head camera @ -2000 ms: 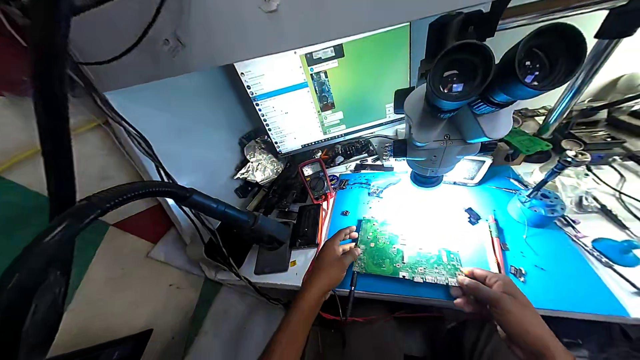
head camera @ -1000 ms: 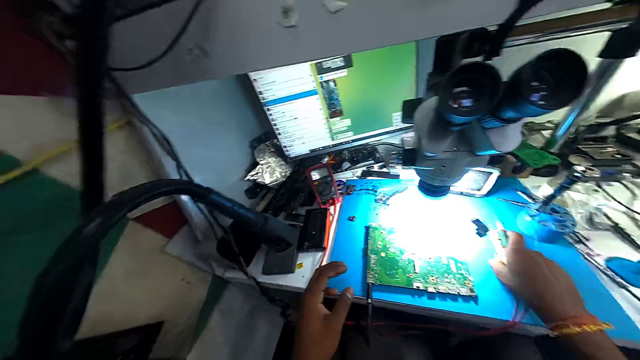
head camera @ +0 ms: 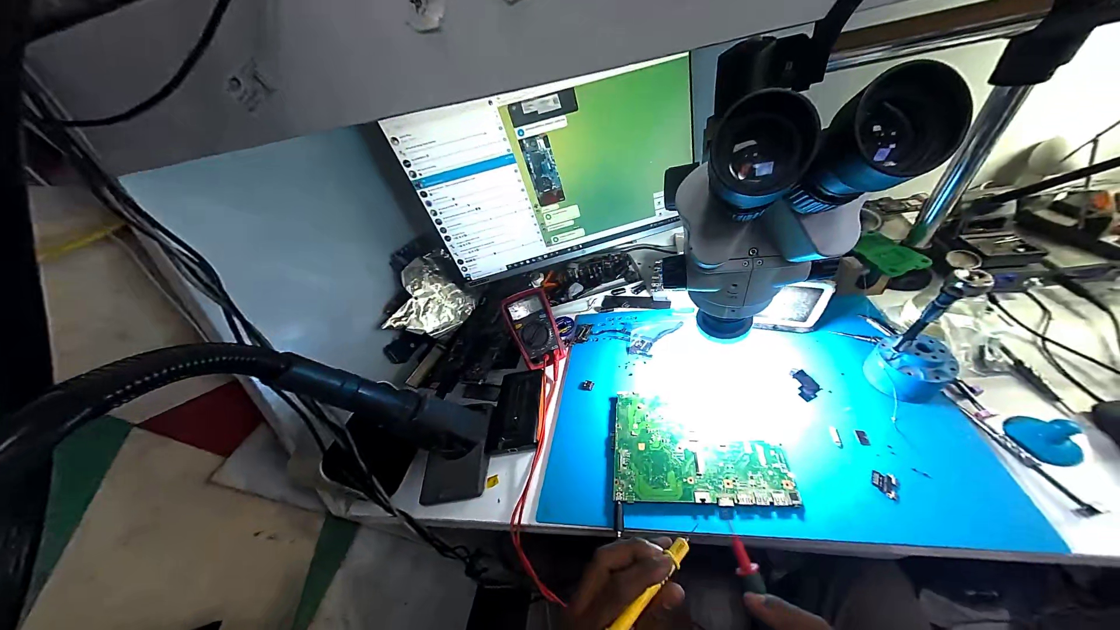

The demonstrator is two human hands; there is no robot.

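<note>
A green circuit board [head camera: 661, 464] lies on the blue work mat [head camera: 954, 516] under the stereo microscope [head camera: 744, 254], its upper part washed out by bright light. Below its front edge, my left hand [head camera: 626, 577] grips a yellow tool, possibly tweezers or a probe [head camera: 652, 586]. Just right of it, my right hand [head camera: 783, 612] holds a red-tipped test probe [head camera: 744, 560] with a dark grip; most of this hand is cut off by the frame. Both tips point toward the board's connector edge, apart from it. A black cable plug [head camera: 619, 521] is at the board's lower left corner.
A red multimeter [head camera: 532, 328] with red leads stands left of the mat. Nearby are a black phone-like slab [head camera: 455, 472], crumpled foil [head camera: 433, 297] and a flexible black hose [head camera: 350, 389]. A monitor [head camera: 612, 157] stands behind. A blue tool holder [head camera: 910, 367] is at right.
Both hands have left the board's sides and come together below its front edge. The left hand, empty a second ago, now holds the yellow tool; the red-tipped probe is now in the right hand.
</note>
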